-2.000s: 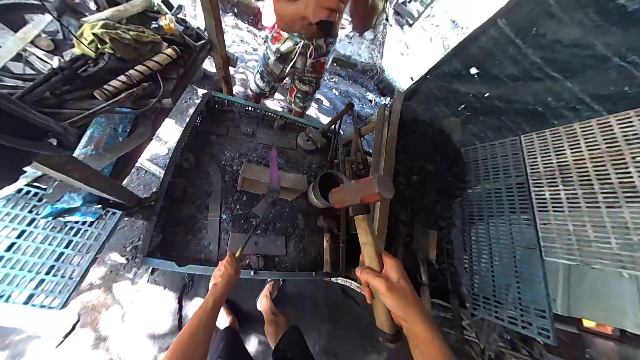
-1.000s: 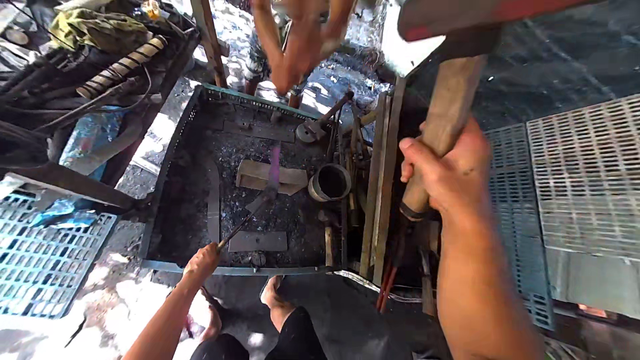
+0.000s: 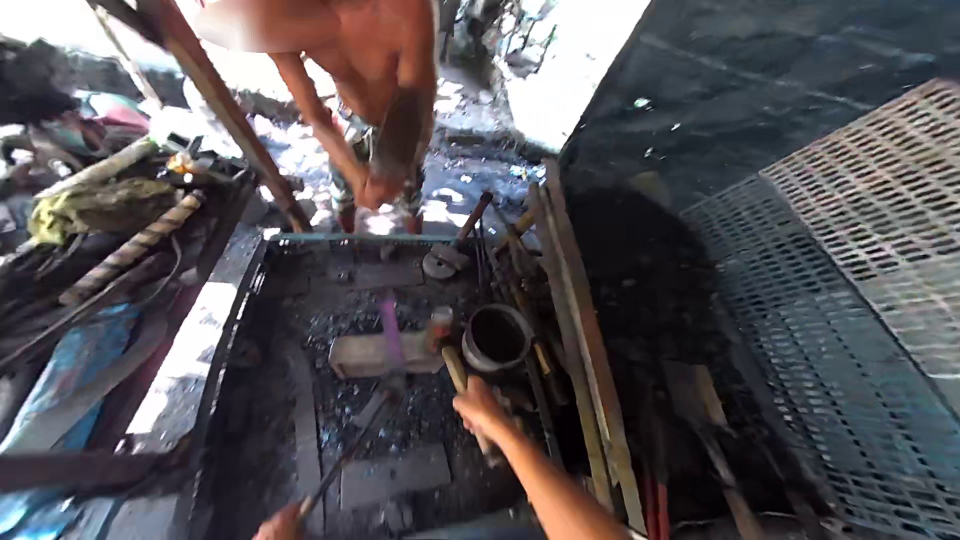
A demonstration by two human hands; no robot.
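My right hand point(image 3: 480, 407) grips the wooden handle of a hammer point(image 3: 441, 331), its head at the right end of a metal anvil block point(image 3: 360, 355). A long, flat piece with a purple tint point(image 3: 391, 328) lies across the block. My left hand point(image 3: 280, 523), at the bottom edge, holds a thin dark rod point(image 3: 345, 456) that reaches up to the near side of the block; whether it joins the purple-tinted piece is too blurred to tell. A round metal pot point(image 3: 496, 338) stands just right of the hammer head.
A person point(image 3: 367, 82) stands beyond the tray's far rim point(image 3: 360, 238), holding a blurred dark tool. Wooden boards point(image 3: 574, 330) run along the right side, with plastic grates point(image 3: 795, 337) beyond. A post point(image 3: 225, 112) and piled scrap stand at the left.
The hammer, raised high at the right a second ago, is down at the block. The person opposite now has both arms lowered with a dark tool. The view has shifted.
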